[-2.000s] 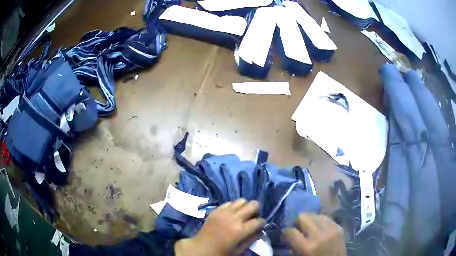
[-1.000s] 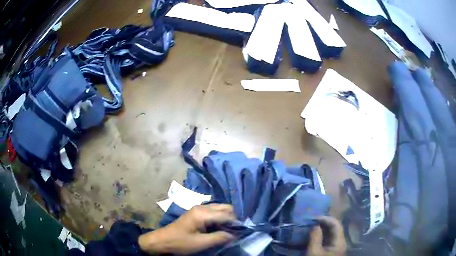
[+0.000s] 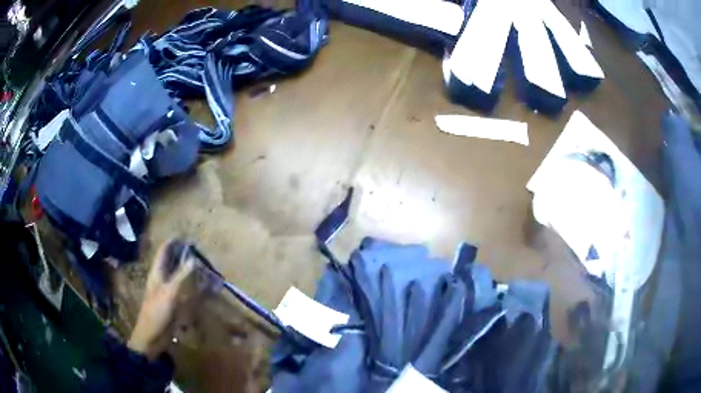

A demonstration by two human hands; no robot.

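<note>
A bundle of folded blue fabric parts (image 3: 415, 292) lies at the bottom centre, gathered at its middle by a dark tie strip. My left hand (image 3: 163, 295) is to its left, gripping one end of the tie strip (image 3: 234, 290), which runs taut and slanting to the bundle. A white ticket (image 3: 310, 316) lies on the bundle's left part, and another white piece (image 3: 413, 381) shows at the bottom edge. A loose dark strip end (image 3: 335, 219) sticks out at the top left. My right hand is not visible; the lower right is blurred.
Left: a tied blue bundle (image 3: 81, 180) and a tangle of tie strips (image 3: 254, 47). Top: fanned strip stacks with white tops (image 3: 480, 50) and a white offcut (image 3: 483, 129). Right: a large white paper (image 3: 573, 192), blurred dark strips and rolled blue panels (image 3: 682, 199).
My left hand has moved from the bundle out to the left, drawing the strip end with it. My right hand has left view. The scene has shifted right in the picture.
</note>
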